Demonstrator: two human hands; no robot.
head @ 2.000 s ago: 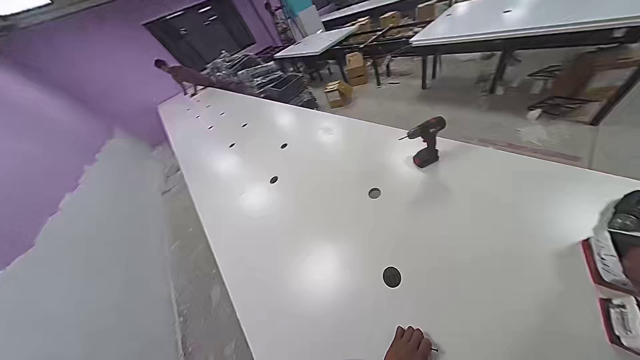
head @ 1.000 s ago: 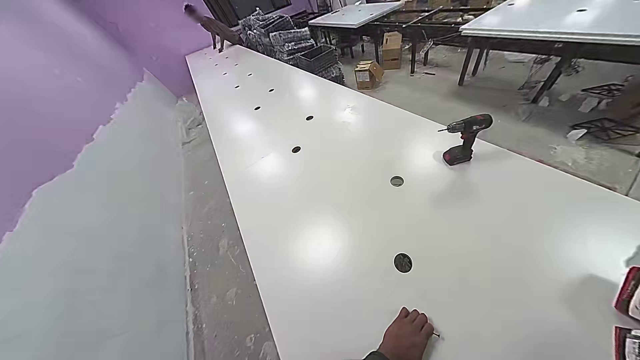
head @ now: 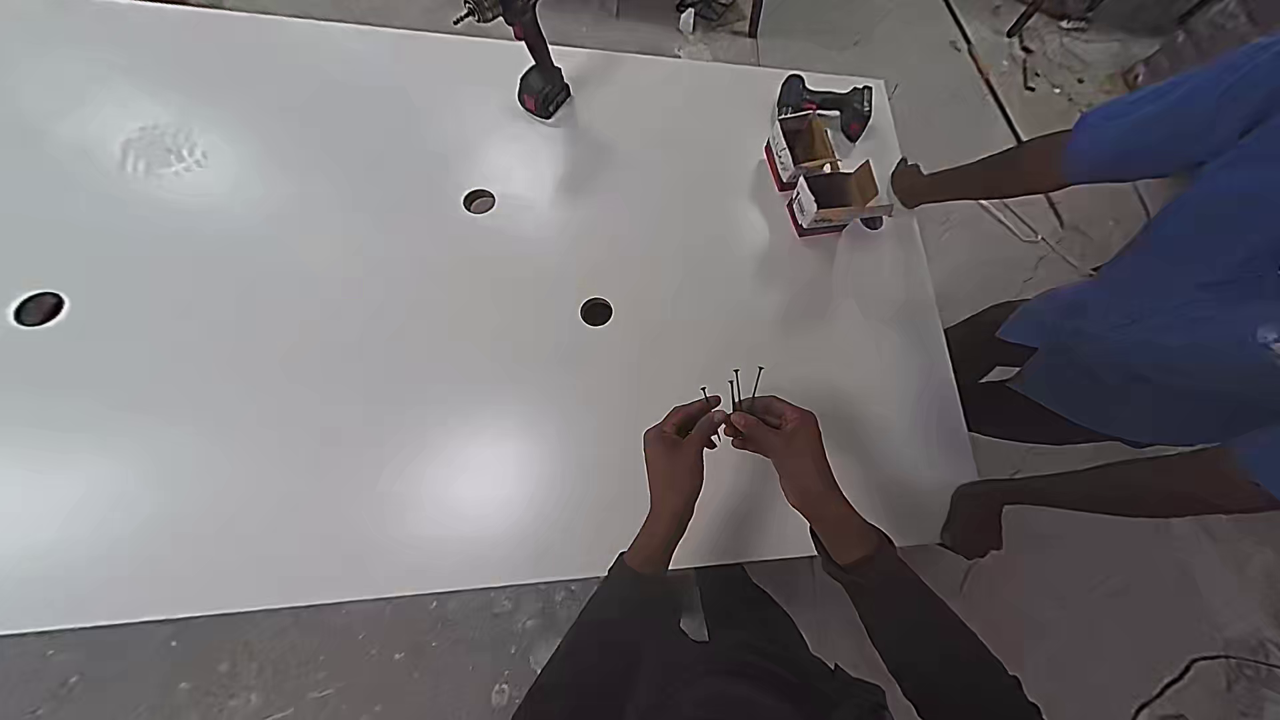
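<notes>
Over the near right part of the white tabletop (head: 340, 400), my left hand (head: 685, 450) pinches a dark screw (head: 705, 393) between thumb and fingers. Close beside it, fingertips almost together, my right hand (head: 785, 440) grips several long screws (head: 738, 385) with their heads up. Beyond my hands is a round hole (head: 596, 312) through the board, and another hole (head: 479, 202) lies farther off. A cordless drill (head: 540, 75) stands on its battery near the far edge.
Two opened cardboard boxes (head: 835, 200) and a second cordless drill (head: 825, 100) sit near the far right corner. A person in a blue shirt (head: 1150, 270) stands at the right end, both hands at the board's edge. A third hole (head: 39, 309) is at left.
The view has swung right and down. Both my hands are now together with screws; one second ago only one hand showed, near the board's surface. The person in blue is now in view.
</notes>
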